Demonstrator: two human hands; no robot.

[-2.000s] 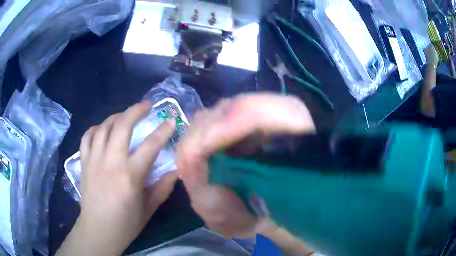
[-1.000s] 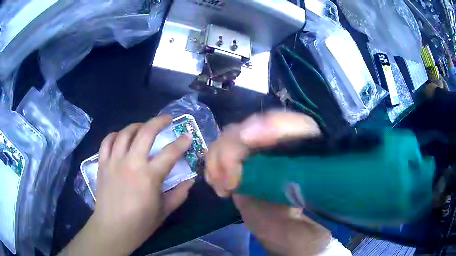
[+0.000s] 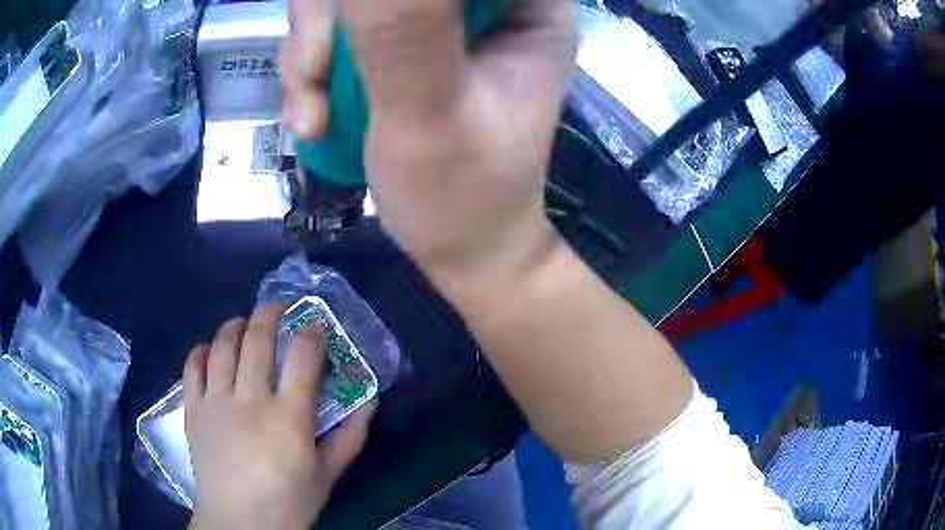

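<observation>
A white open housing (image 3: 166, 435) lies on the black mat, with a green circuit board (image 3: 347, 371) at its right end and a clear plastic bag (image 3: 358, 311) around or under it. My left hand (image 3: 259, 414) lies on the housing, fingers spread over it and a fingertip at the board. My right hand (image 3: 446, 135) grips the teal-green electric screwdriver (image 3: 337, 124), held upright at the front of the silver-white screw feeder (image 3: 244, 93). The screwdriver's tip is hidden in the feeder's mechanism. My right hand hides part of the feeder.
Bagged white housings (image 3: 62, 445) lie at the left. Another bagged housing (image 3: 632, 72) and a black labelled strip (image 3: 762, 109) lie at the upper right. A dark cord (image 3: 746, 83) crosses there. A red stool (image 3: 731, 295) and stacked pale sheets (image 3: 839, 471) are beyond the bench edge.
My right hand has swung the screwdriver from lying sideways at the right up to the feeder. My left hand stays on the housing. The view has shifted.
</observation>
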